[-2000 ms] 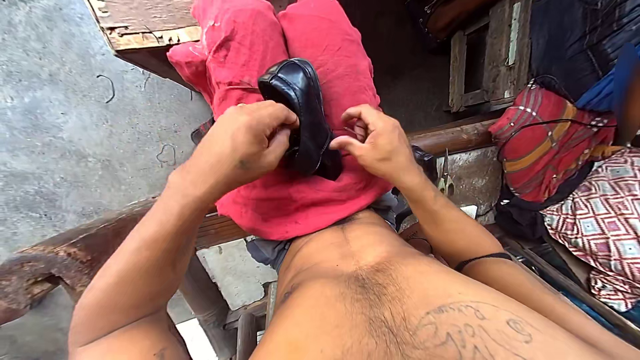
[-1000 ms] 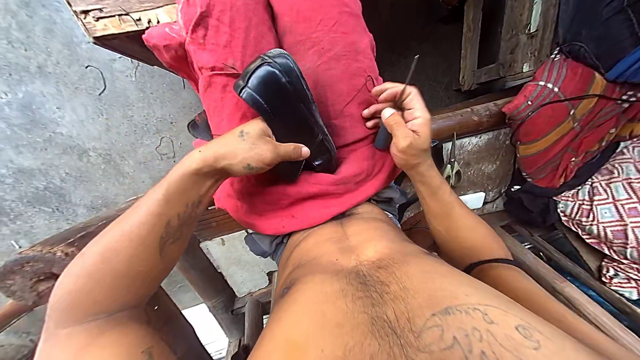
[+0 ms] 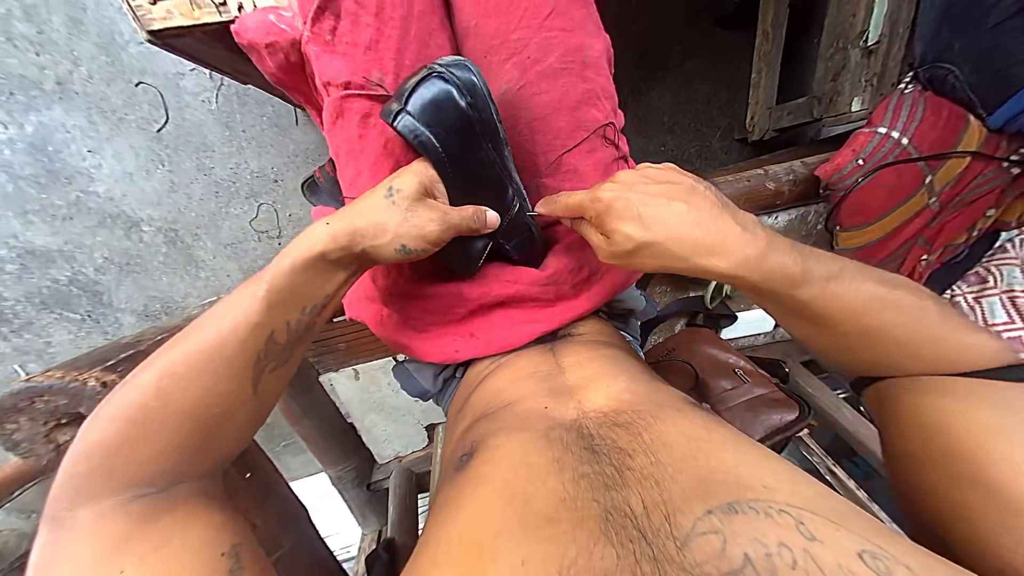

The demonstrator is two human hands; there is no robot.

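Observation:
A black leather shoe [image 3: 468, 144] lies tilted on the red cloth [image 3: 448, 320] over my lap. My left hand [image 3: 432, 212] grips it from the left, thumb across its upper and fingers hidden behind it. At the shoe's right edge, my right hand [image 3: 632, 216] is closed round a thin metal-tipped tool [image 3: 534, 213], whose point touches or nearly touches the seam by the sole. The handle is hidden in my fist. Dark thread [image 3: 612, 140] trails over the cloth above my right hand.
Wooden bench rails [image 3: 768, 184] run on both sides of me. A brown leather bag [image 3: 728, 384] lies low at the right, near scissors handles [image 3: 714, 294]. A red striped cloth bundle [image 3: 904, 176] is at the far right. Thread scraps [image 3: 164, 108] lie on the concrete floor at left.
My right hand has moved left to the shoe's edge with the pointed tool, which was held upright beside the shoe one second ago. My left hand keeps its hold on the shoe.

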